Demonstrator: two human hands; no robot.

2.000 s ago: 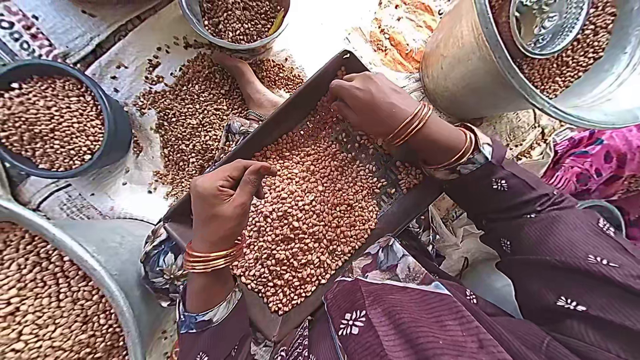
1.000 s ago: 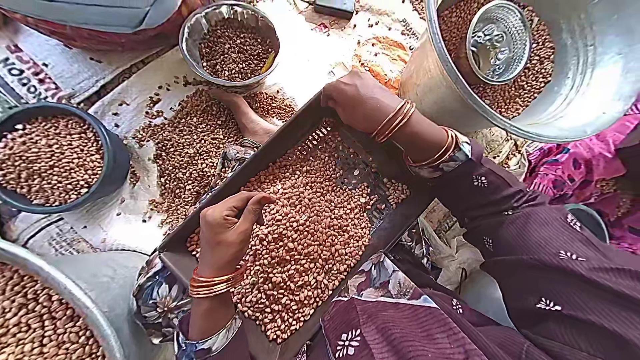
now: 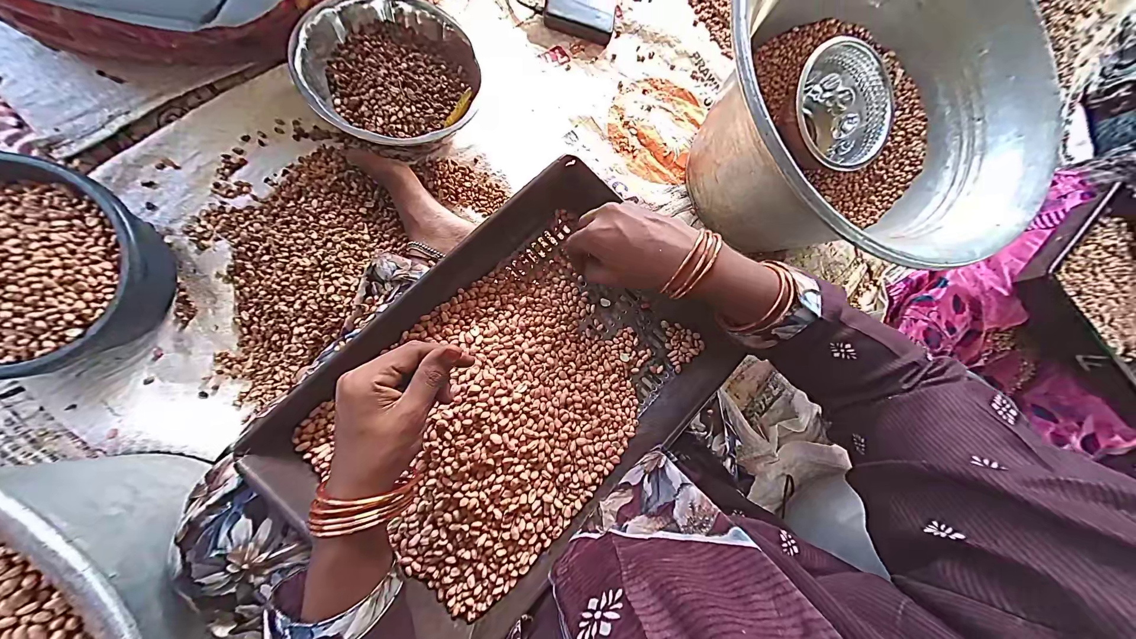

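Observation:
A dark rectangular sieve tray [image 3: 324, 382] lies tilted across my lap, its perforated bottom partly covered by reddish-brown peanut kernels [image 3: 524, 408]. My left hand [image 3: 390, 404] is over the kernels at the tray's left side, thumb against the curled fingers; whether a kernel is between them cannot be told. Near the tray's upper right end, my right hand [image 3: 630, 248] touches the perforated bottom with its fingers bent down, and the fingertips are hidden. Copper-coloured bangles circle both wrists.
A steel bowl [image 3: 311, 89] of darker kernels stands beyond a loose heap [image 3: 311, 257] on sacking, by a bare foot. A dark tub [image 3: 146, 284] is at left, a metal pot [image 3: 53, 550] at lower left. At upper right, a large metal pot [image 3: 728, 186] holds kernels and a perforated steel bowl [image 3: 843, 106].
My right hand has moved from the tray's far corner down onto its perforated bottom since one second ago. My left hand has stayed over the kernels.

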